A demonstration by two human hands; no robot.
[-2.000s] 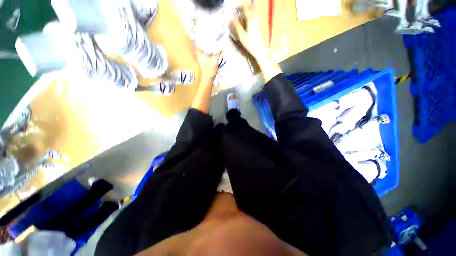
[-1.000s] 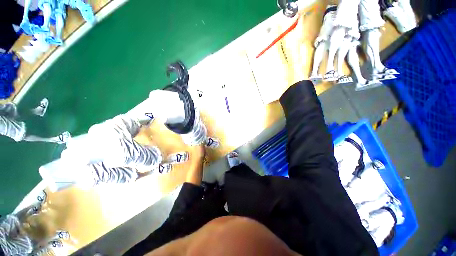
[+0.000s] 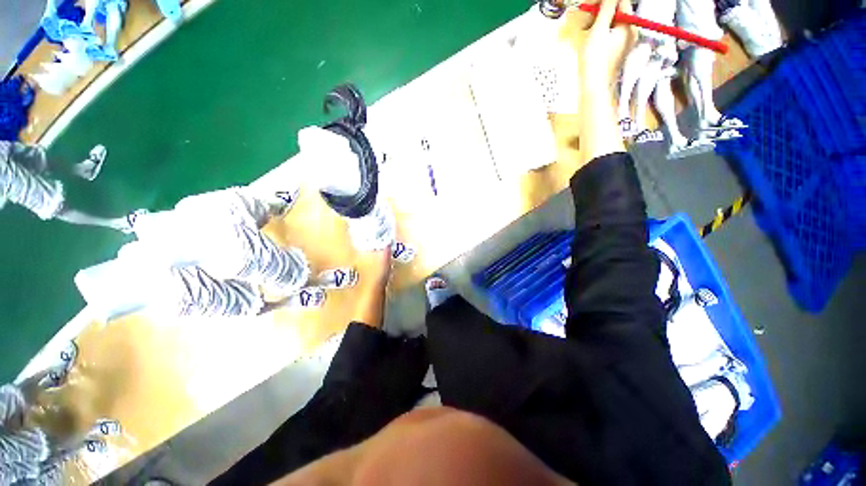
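Observation:
A pale moulded part (image 3: 332, 163) with a black band (image 3: 362, 176) around it and a curled black end stands tilted at the bench edge. My left hand (image 3: 374, 289) is at its lower, foot-like end and grips it there; the fingers are mostly hidden by the part. My right hand (image 3: 602, 71) is at the upper right, closed on a red stick tool (image 3: 676, 34) that points to the right over other pale parts.
Similar pale parts lie on the tan bench (image 3: 218, 365) at left and at upper right (image 3: 701, 71). White paper (image 3: 508, 128) lies mid-bench. A green conveyor (image 3: 237, 104) runs behind. A blue bin (image 3: 771, 389) of banded parts and stacked blue trays (image 3: 532, 271) stand at right.
My right hand has left the banded part, reached to the upper right and taken hold of the red stick, which lay on the bench. My left hand stays on the part. The view has shifted.

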